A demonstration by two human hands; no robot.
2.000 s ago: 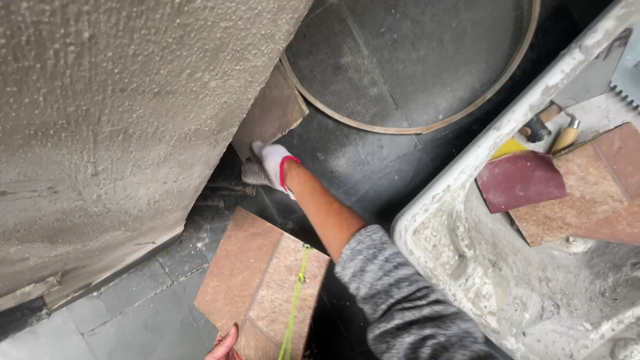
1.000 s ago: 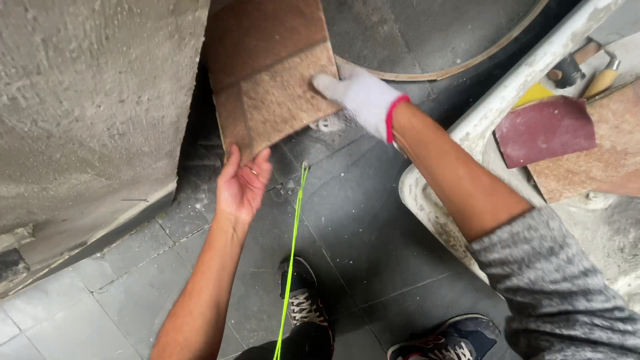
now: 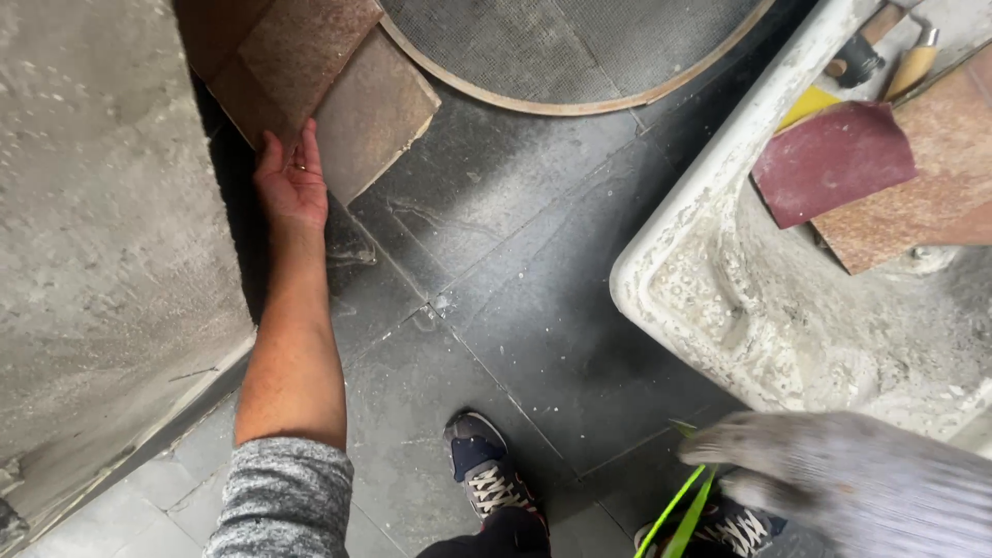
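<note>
My bare left hand reaches to the upper left, its thumb and fingers at the lower corner of a reddish-brown patterned tile. A second brown tile with a chipped edge lies partly under it. At the lower right, my gloved right hand is blurred and near the camera, with a bright green string or band at its fingertips. That band hangs in front of my shoes.
A rough plastered wall stands at the left. A round mesh sieve rests on the grey tiled floor. A white mortar-stained tub at the right holds a hammer, maroon sheet and tiles.
The patterned tile has moved from between both hands to the upper left beside the wall. My right hand has left it and come back to the lower right, at the green band.
</note>
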